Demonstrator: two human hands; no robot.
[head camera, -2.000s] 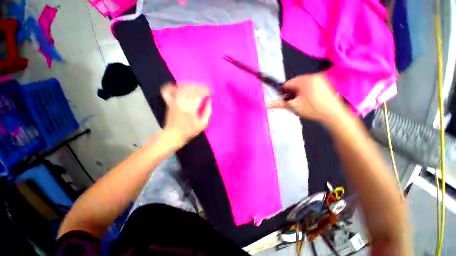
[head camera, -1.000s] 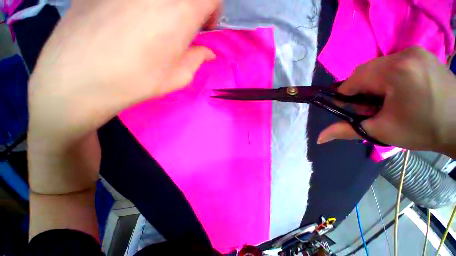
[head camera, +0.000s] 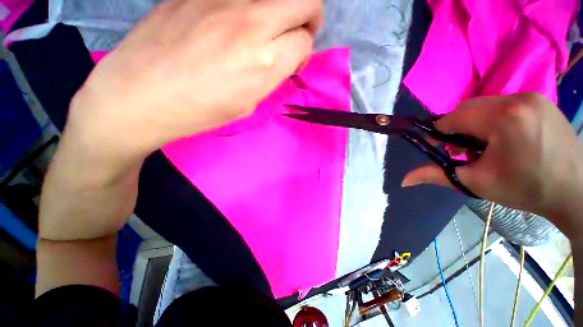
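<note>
The pink fabric panel lies flat on whitish-grey interfacing over the black table cover. My left hand is over the panel's upper left part, fingers bent together near its top edge; whether it pinches the cloth is hidden. My right hand holds the black tailor's shears by the handles. Their blades are slightly apart and point left over the panel, tips just below my left fingers.
A crumpled pink fabric heap lies at the upper right. The iron with hoses is at the table's near edge. A ribbed grey duct and yellowish hoses are at the lower right.
Over two seconds both hands and the shears come closer in view, and my left hand moves over the panel's top. Since one second ago, my left hand has shifted slightly right.
</note>
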